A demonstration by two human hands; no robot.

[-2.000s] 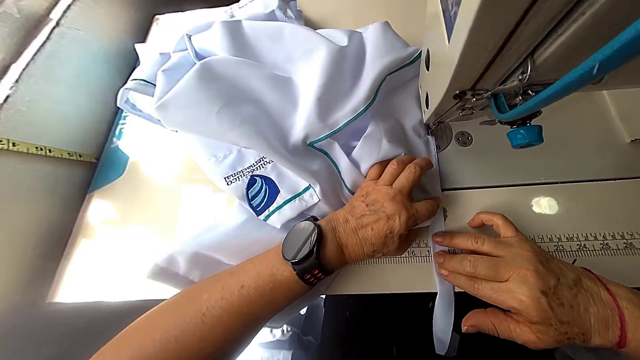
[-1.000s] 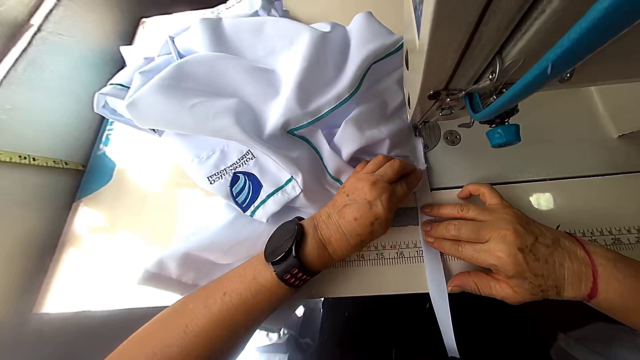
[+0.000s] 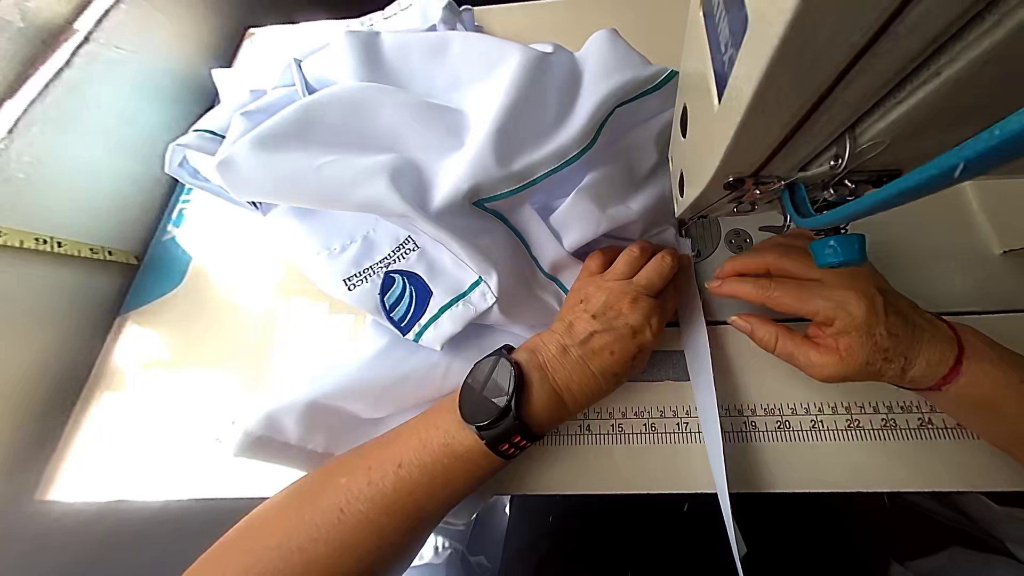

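Note:
A white garment [image 3: 384, 144] with teal piping and an embroidered emblem lies bunched left of the sewing machine's head [image 3: 744, 104]. My left hand [image 3: 616, 320], fingers curled, presses on the garment's edge just below the needle area and grips some of the cloth. From that edge a narrow white fabric strip [image 3: 704, 384] runs down over the front of the table. To the right of the strip is my right hand [image 3: 824, 312], its fingers apart and holding nothing, beside the needle plate [image 3: 708, 238]. The machine's head hides the needle.
A blue curved bar [image 3: 920, 180] with a blue knob [image 3: 838, 250] crosses above my right hand. A printed ruler scale [image 3: 816, 424] runs along the table's front. At the far left is a yellow tape measure [image 3: 68, 246]. More white fabric [image 3: 448, 552] hangs below the table edge.
My right hand has left the white strip and moved up beside the needle plate. The left hand stays on the garment edge near the needle area.

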